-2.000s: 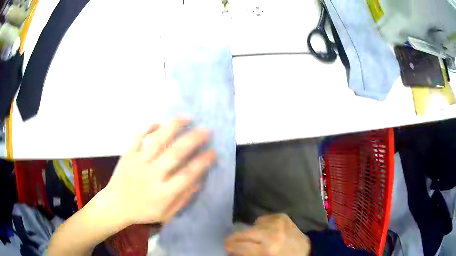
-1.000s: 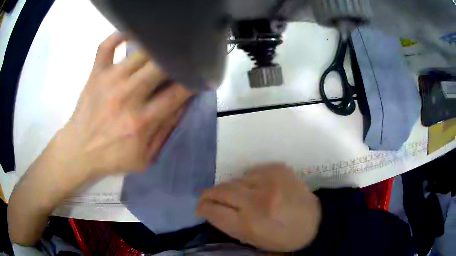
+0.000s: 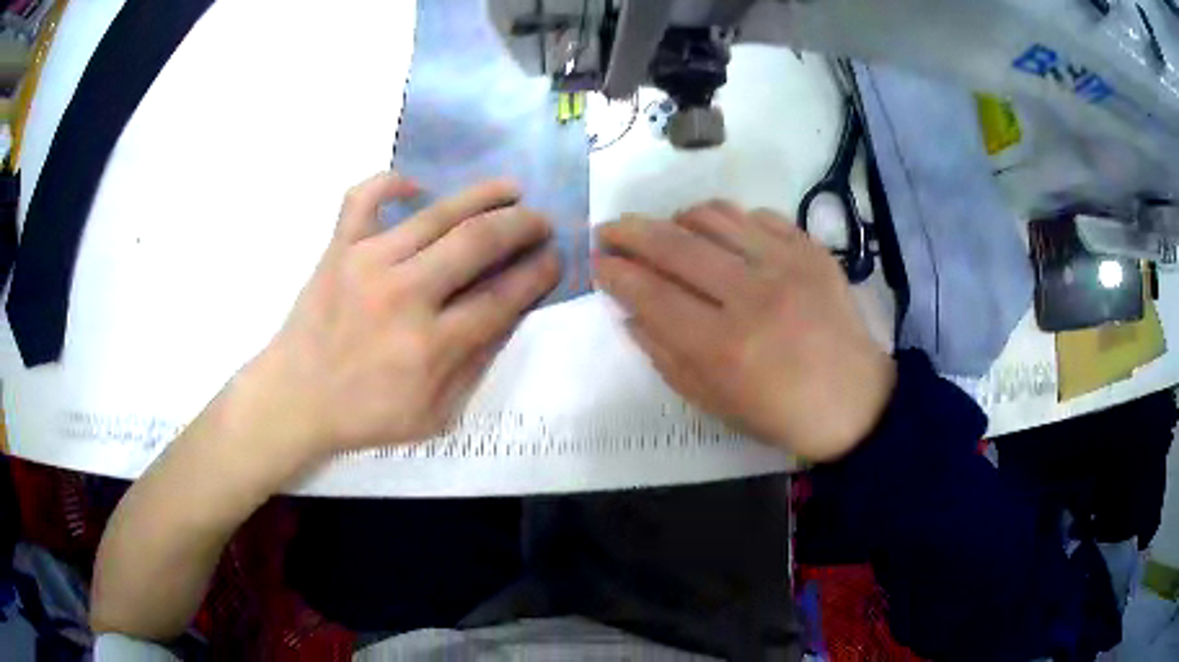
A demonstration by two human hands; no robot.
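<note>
The grey-blue cut panel lies flat on the white table, its upper part running beside and under the sewing machine head. My left hand lies on the panel's near end, fingers together, pressing it down. My right hand lies at the panel's right edge, its fingertips at that edge near the near end. The hands hide part of the near end. The presser foot area has yellow marks beside it; the needle itself is too small to tell.
A long black strip lies at the left. Scissors and a sewn grey-blue piece lie right of the machine. A phone lies on a yellow card at the right. Red baskets stand below the table edge.
The panel has moved away from me, and its near end now lies farther up the table. My right hand has moved forward to its edge. More of the machine head and its lettering shows.
</note>
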